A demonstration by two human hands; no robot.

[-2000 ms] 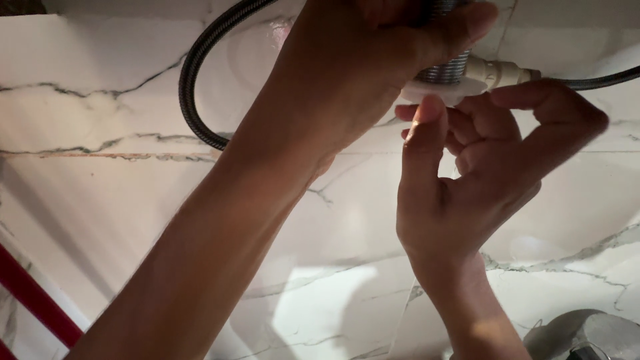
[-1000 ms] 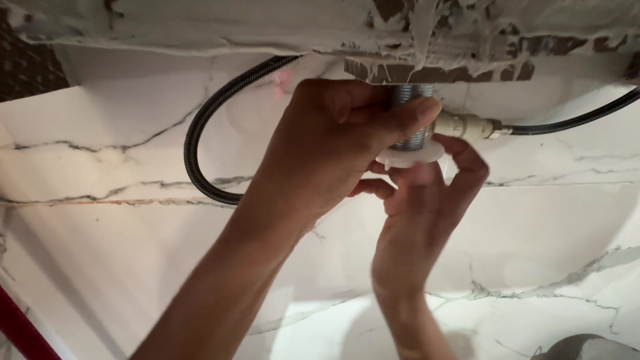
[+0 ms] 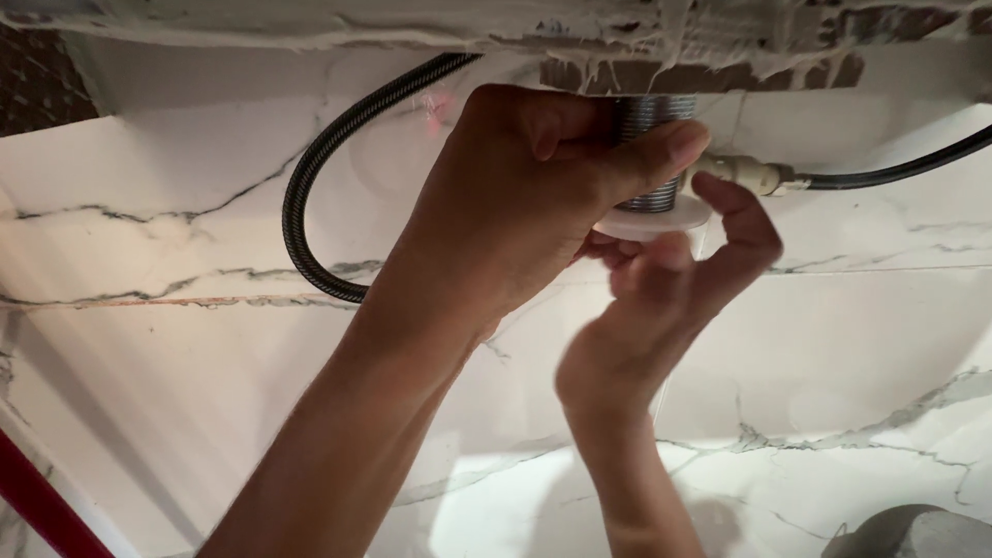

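A threaded metal shank [image 3: 657, 198] hangs down from the underside of the counter. My left hand [image 3: 535, 170] grips it, thumb across its front and the other fingers largely hidden behind. Around the shank's lower end sits a white flanged plastic nut [image 3: 655, 223]. Just beneath it is my right hand [image 3: 666, 287], its blurred thumb at the nut's underside and its index finger curled up near a cream plastic connector [image 3: 748, 175]. Whether the right fingers press on the nut is not clear. A thin black hose [image 3: 891, 172] runs right from the connector.
A black braided hose [image 3: 298, 194] loops down left of my left hand. Overhead is the rough, caulk-smeared counter underside [image 3: 387, 23]. Marble-look tiles [image 3: 155, 372] form the background. A red bar [image 3: 46, 496] crosses the lower left corner; a grey rounded object [image 3: 907, 531] lies lower right.
The view has shifted, bringing the counter underside into sight since the first frame. My left hand stays on the shank, while my right fingers have changed pose below the nut.
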